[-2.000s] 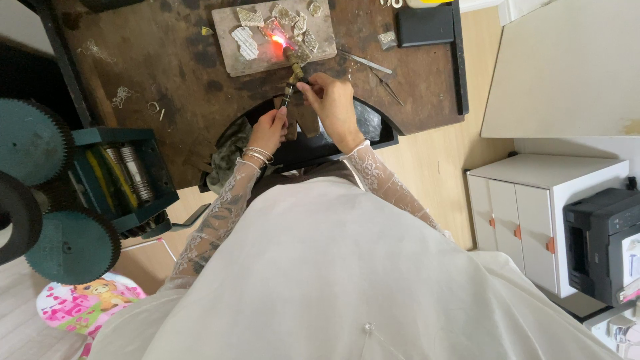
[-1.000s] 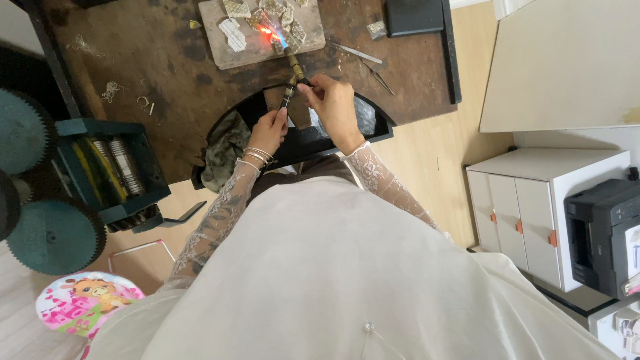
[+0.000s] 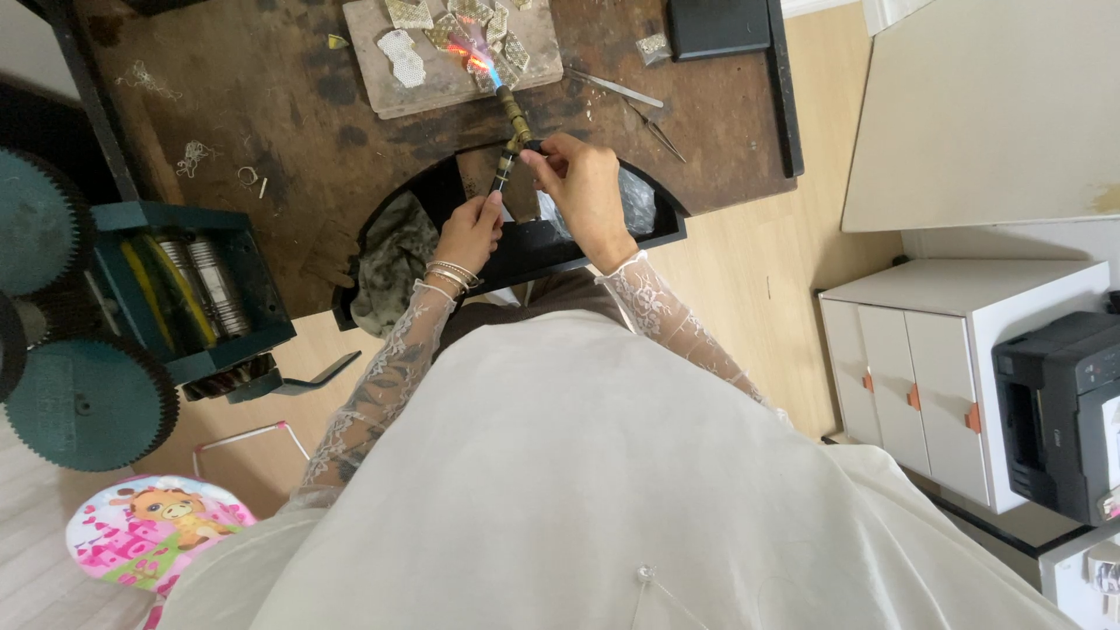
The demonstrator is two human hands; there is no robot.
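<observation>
A brass gas torch (image 3: 514, 114) burns with a blue flame that turns orange over a worn soldering board (image 3: 455, 94). My left hand (image 3: 471, 232) is closed around the torch's lower handle. At the torch's valve, just above, are the thumb and fingers of my right hand (image 3: 582, 188). Several patterned metal mesh pieces (image 3: 516, 51) lie on the board under and around the flame, where one area glows orange. A white mesh piece (image 3: 402, 59) lies at the board's left, outside the flame.
Tweezers (image 3: 617, 88) and a second, darker pair (image 3: 656, 131) lie right of the board. Wire scraps (image 3: 192, 157) lie on the wooden bench (image 3: 297, 175). A black tray (image 3: 420, 197) holding a grey cloth (image 3: 394, 262) curves below my hands. A geared rolling mill (image 3: 192, 289) stands left.
The flame shows longer and bluer at the torch tip than two seconds ago, when a bright red glow stood there. Both hands remain at the torch.
</observation>
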